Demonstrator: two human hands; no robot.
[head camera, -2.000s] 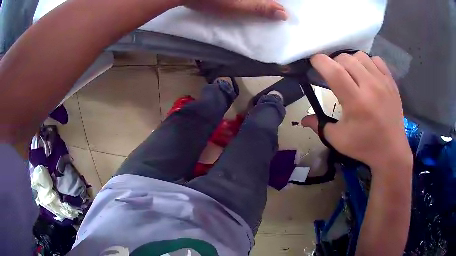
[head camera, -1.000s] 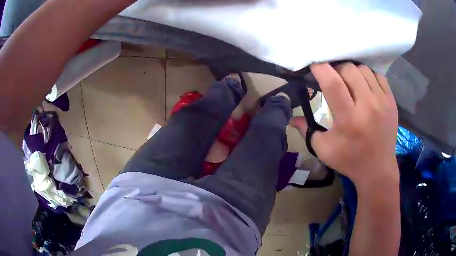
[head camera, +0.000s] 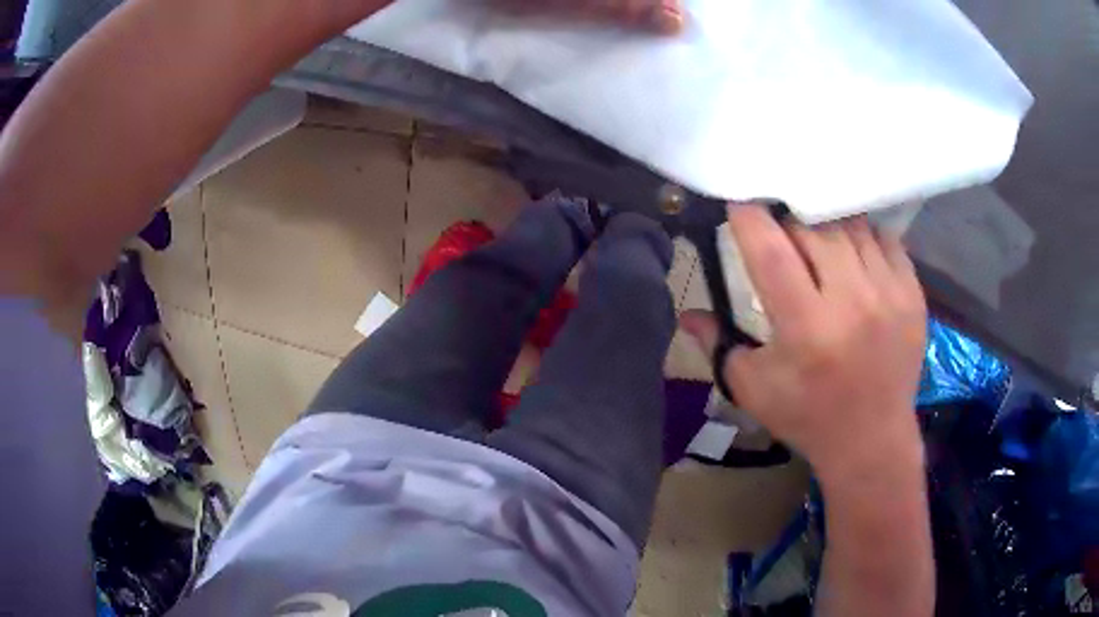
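A white sheet, perhaps interfacing (head camera: 771, 97), lies over the front edge of the grey table (head camera: 1024, 229), its corner pointing right. My right hand (head camera: 826, 319) holds black fabric shears (head camera: 671, 199) at the sheet's near edge. The handles are spread, with my thumb at the lower loop. The brass-coloured pivot shows, but the blades run under or beside the sheet and are mostly hidden. My left hand (head camera: 639, 12) is on the sheet at the top edge of the picture, blurred and largely cut off; its grip cannot be made out.
My legs are below the table. A red object (head camera: 452, 251) is on the tiled floor beside them. Purple and white scraps (head camera: 139, 386) lie at left. A purple piece (head camera: 685, 416) and a small white piece (head camera: 377, 315) are on the floor. Blue plastic (head camera: 958, 365) is at right.
The sheet's corner has moved right and down. My right hand and the shears have shifted left and slightly down in the picture. The shears' pivot has come into clearer view.
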